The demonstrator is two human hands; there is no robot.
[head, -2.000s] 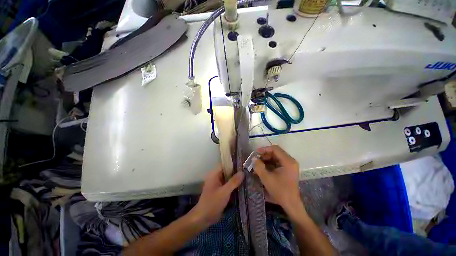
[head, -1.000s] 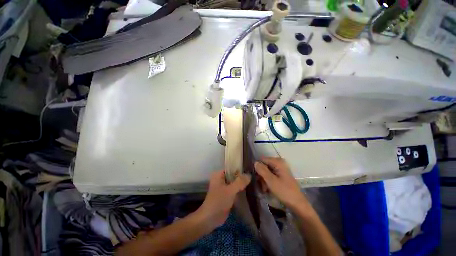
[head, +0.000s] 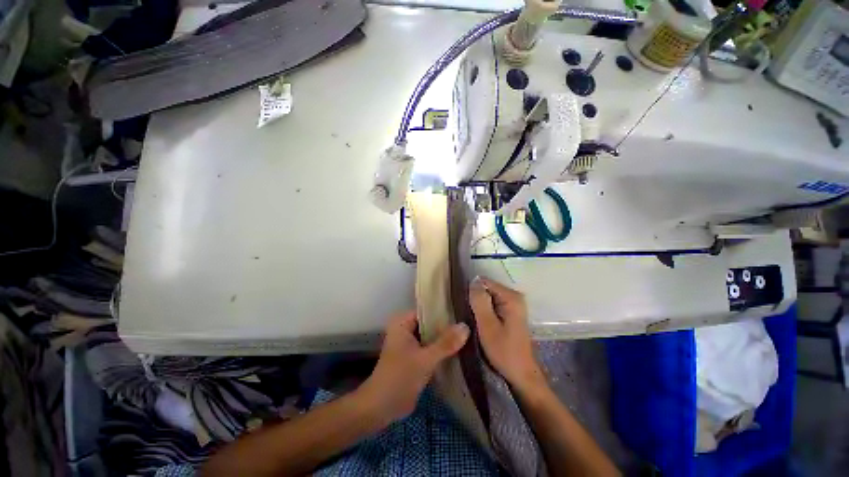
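A dark brown-grey fabric strip [head: 458, 252] and a cream strip [head: 432, 261] run side by side from the needle area [head: 475, 197] down over the table's front edge. My left hand [head: 414, 359] grips the strips near that edge, thumb on top. My right hand [head: 501, 326] holds the dark strip's right side, fingers curled. The dark fabric hangs below between my forearms. The white sewing machine head [head: 521, 121] stands above the strips; the presser foot is partly hidden. Scissors with green-teal handles [head: 535, 228] lie right of the needle.
Grey-brown curved pieces [head: 223, 56] lie at the table's far left with a paper label [head: 275, 104]. A gooseneck lamp [head: 396, 177] stands left of the needle. A thread spool [head: 668, 35] is on top. A switch panel [head: 754, 287] and blue bin [head: 652, 401] are right.
My right hand has moved from a small pale piece, seen two seconds ago, onto the dark strip. The pale piece no longer shows. My left hand stays on the strips. The camera view has shifted.
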